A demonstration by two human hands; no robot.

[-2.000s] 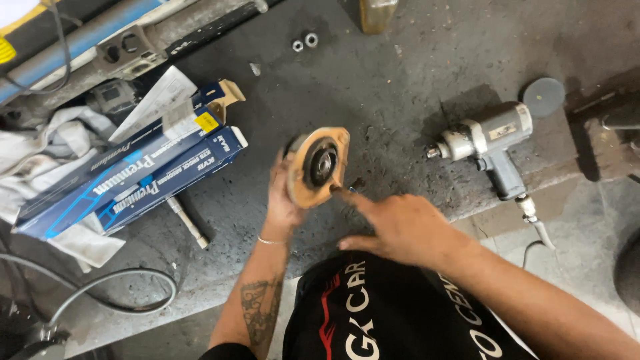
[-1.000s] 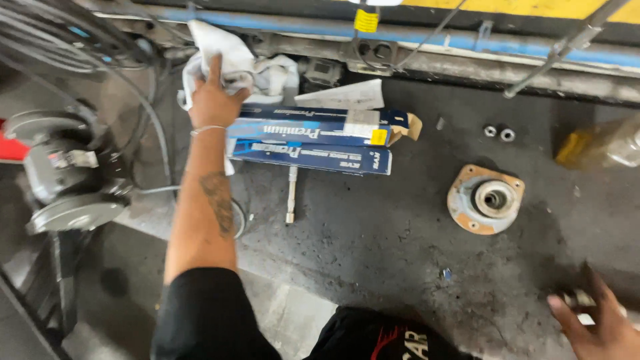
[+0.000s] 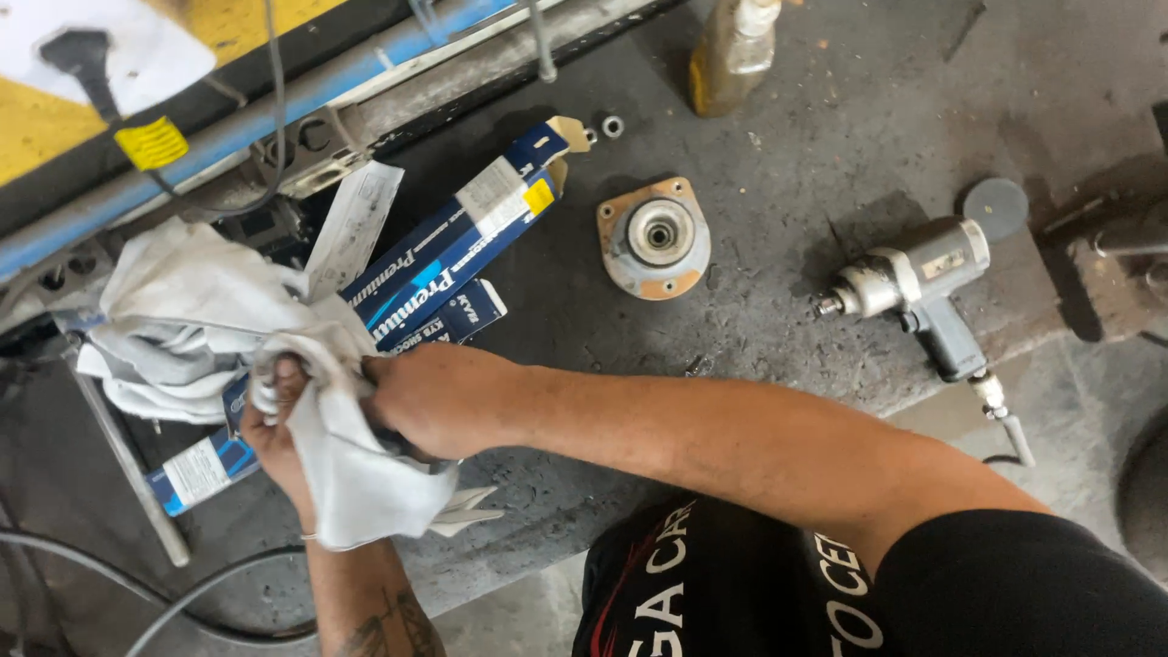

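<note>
My left hand grips a white cloth rag, which hangs down over the wrist. My right hand reaches across to the same rag, its fingers pushed into the folds; whether a part is inside the cloth cannot be seen. More crumpled white rag lies just beyond the hands. Blue KYB shock absorber boxes lie under and behind the hands. Further right on the dark workbench, a round metal strut mount with a flat, bolt-holed flange rests with its central bore facing up.
An air impact wrench with a hose lies at the right, near a dark round disc. A bottle of yellowish liquid stands at the back. Small nuts lie by the box end. A metal bar lies at the left.
Two seconds ago the mount was in my left hand; it now lies on the bench. My left hand has gone to the rag, and my right hand has crossed over from the right to join it.
</note>
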